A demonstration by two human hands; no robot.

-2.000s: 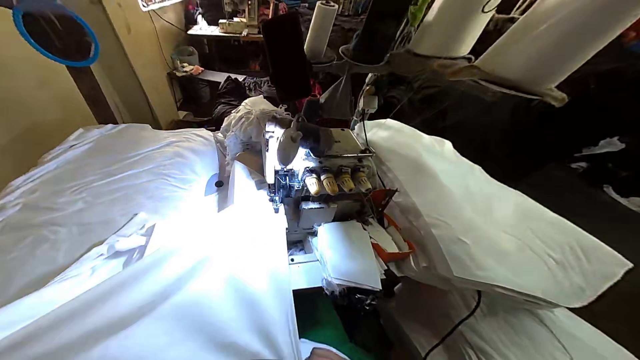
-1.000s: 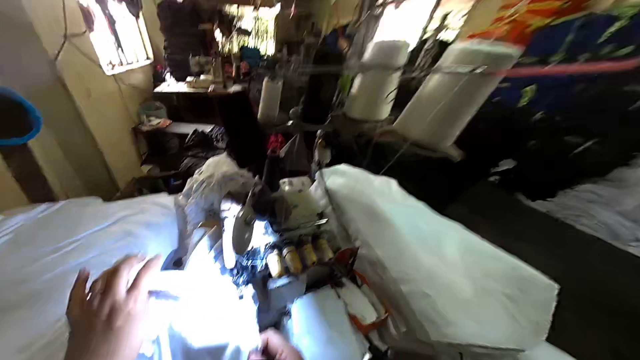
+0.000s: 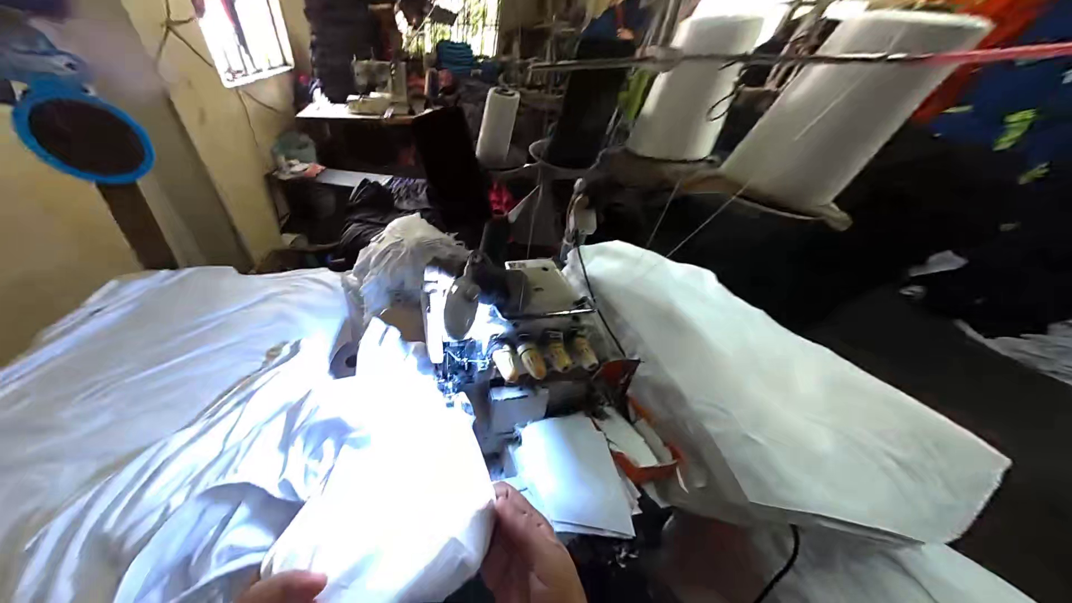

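White fabric (image 3: 394,477) lies bunched in front of an overlock sewing machine (image 3: 544,289), brightly lit by the machine's lamp. My right hand (image 3: 532,548) grips the fabric's right edge between thumb and fingers. At the bottom edge of the view, my left hand (image 3: 285,586) has its thumb over the fabric's lower edge; its other fingers are hidden. The fabric's upper end reaches close to the needle area (image 3: 461,364). Several yellowish tension dials (image 3: 544,356) line the machine's front. A stack of white pieces (image 3: 574,473) rests just right of my right hand.
More white cloth (image 3: 209,335) covers the left side. A large white cloth pile (image 3: 779,394) lies on the right. An orange container (image 3: 649,469) holds white scraps. Large white thread cones (image 3: 854,109) stand above, at the back right. Another sewing machine (image 3: 373,92) stands on a far table.
A second ago my left hand was raised, fingers spread, over the cloth at left; now it is low at the fabric's edge. The fabric before the machine has become bunched. The view has shifted.
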